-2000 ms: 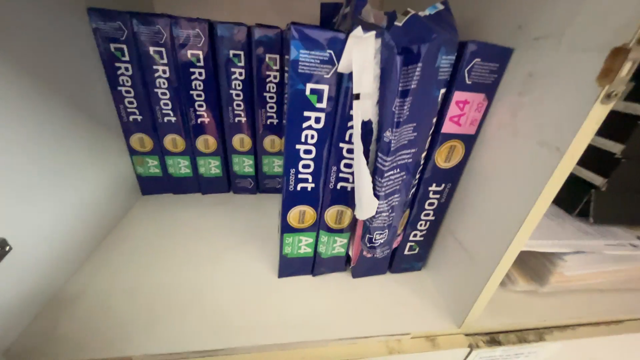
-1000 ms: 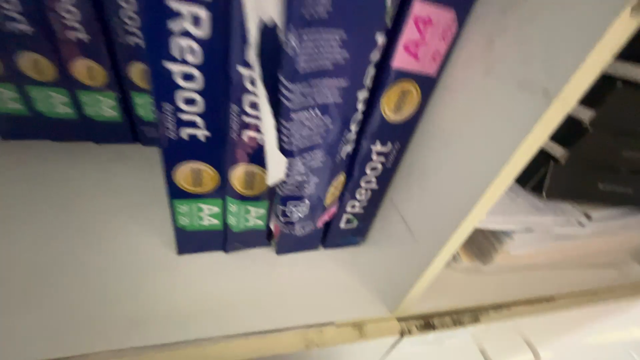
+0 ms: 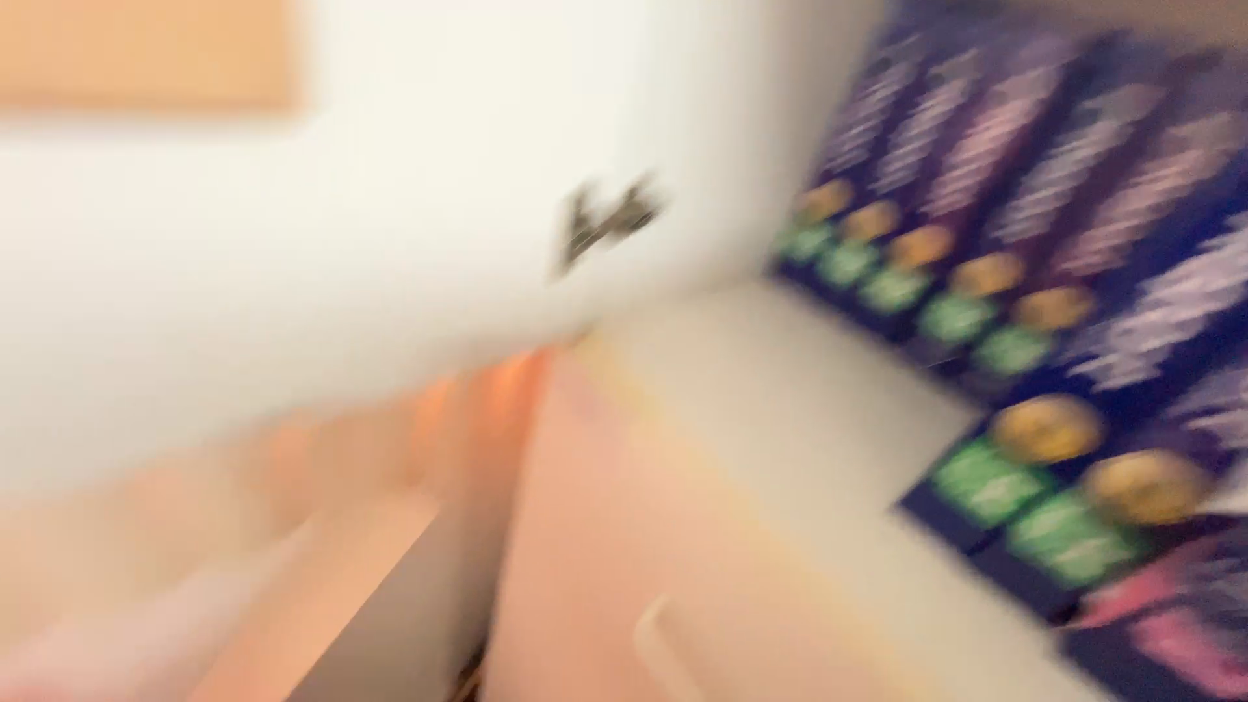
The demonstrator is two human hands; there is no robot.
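Neither my left hand nor my right hand can be made out in the head view, which is strongly blurred. Blue packs of A4 paper stand side by side at the upper right, with green labels and gold round marks. Nearer, more blue paper packs reach the right edge. Pink patches show on a pack at the lower right. All of them rest on a pale cabinet shelf.
A white cabinet door or panel fills the upper left, with a dark metal hinge or fitting on it. A pale front with a curved handle lies below the shelf. Blurred orange and beige shapes fill the lower left.
The view has swung far to the left and tilted. The packs now appear at the right, and the white panel has come into view.
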